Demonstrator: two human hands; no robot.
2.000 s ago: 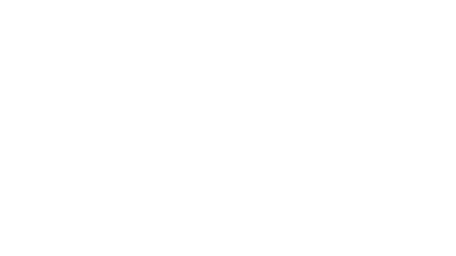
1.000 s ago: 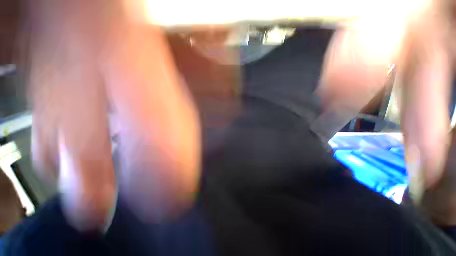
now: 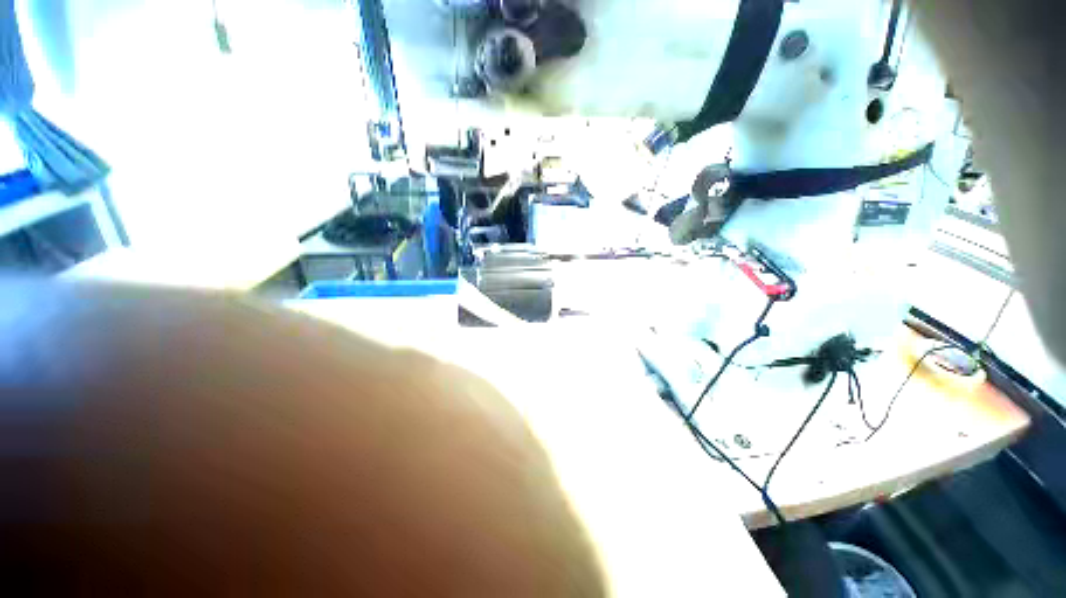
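A large, blurred skin-toned shape, probably my left hand (image 3: pixel 292 456), fills the lower left very close to the camera. A darker blurred shape, probably my right hand (image 3: pixel 1015 129), cuts in at the upper right edge. No fingertips or held thing show on either. The white sewing machine (image 3: pixel 631 53) stands beyond them, overexposed, with black bands (image 3: pixel 830 181) around its upper arm and column. The needle area (image 3: pixel 454 164) is at its left end, above the lower arm's end (image 3: pixel 509 289). Red-handled snips (image 3: pixel 766 275) lie on the lower arm.
The pale worktable (image 3: pixel 859 467) runs under the machine to a curved right edge. Black cords (image 3: pixel 801 430) hang from the machine base across it. A blue-rimmed box (image 3: pixel 380 289) is behind at left. A round, pale container (image 3: pixel 867 575) shows below the table.
Two seconds ago the view was white. One second ago both blurred hands hung in front of dark cloth. Now the view shows the machine and table, with skin-toned shapes at lower left and upper right.
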